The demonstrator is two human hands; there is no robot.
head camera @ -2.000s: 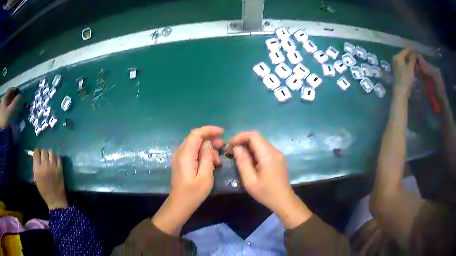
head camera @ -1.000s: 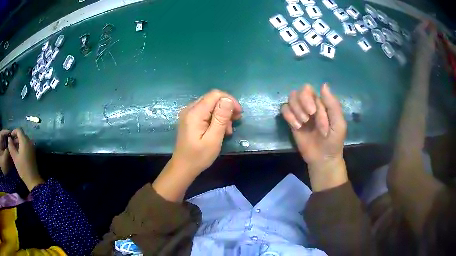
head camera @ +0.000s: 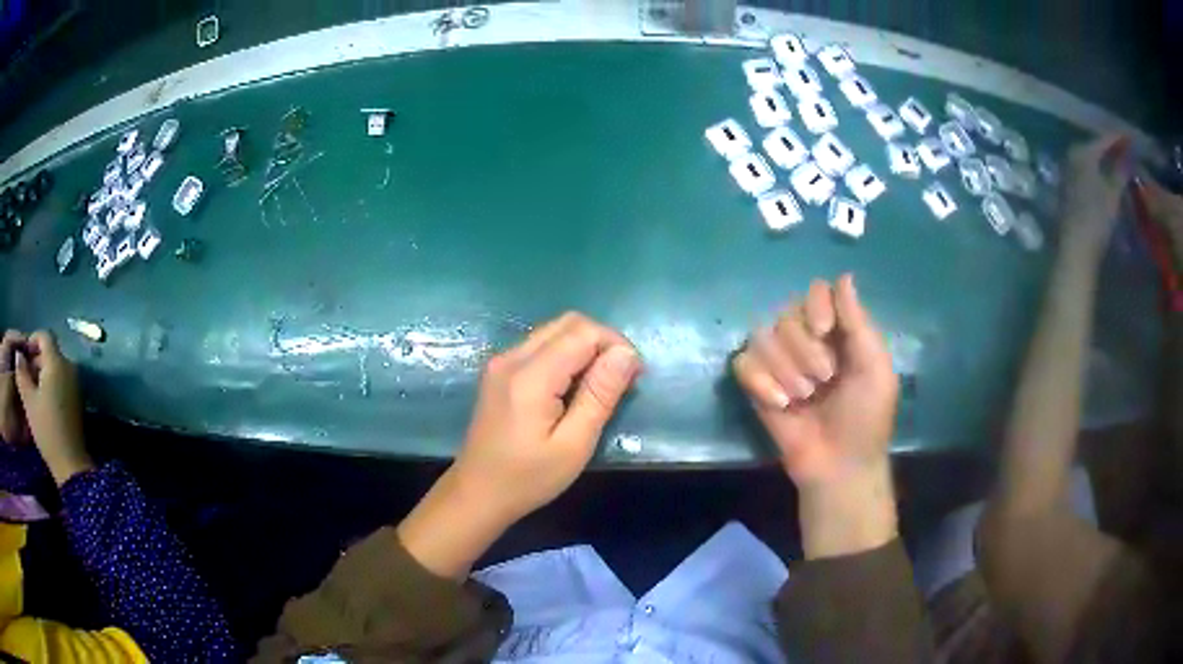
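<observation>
My left hand (head camera: 551,409) is over the bench's near part, thumb pressed to curled fingers; whether a small piece is inside is hidden. My right hand (head camera: 824,389) is raised, palm side showing, fingers half curled and apart, with nothing visible in it. The hands are apart. A small pale piece (head camera: 628,444) lies at the bench's near edge between them. Beyond my right hand, several white square housings with dark slots (head camera: 781,145) lie loosely in rows.
Greyer units (head camera: 992,162) lie at right, beside a worker's arms and red-orange handles (head camera: 1155,240). More white housings (head camera: 121,208) lie at left, near fine wires (head camera: 288,162), a small metal-and-white component (head camera: 376,123) and another worker's hands (head camera: 42,389). A pale rail (head camera: 571,26) edges the bench.
My hands came together around a small dark piece earlier and are now apart, my right hand moved right. Since one second ago, both appear lower as the camera view shifted. The left worker's hands moved nearer the edge.
</observation>
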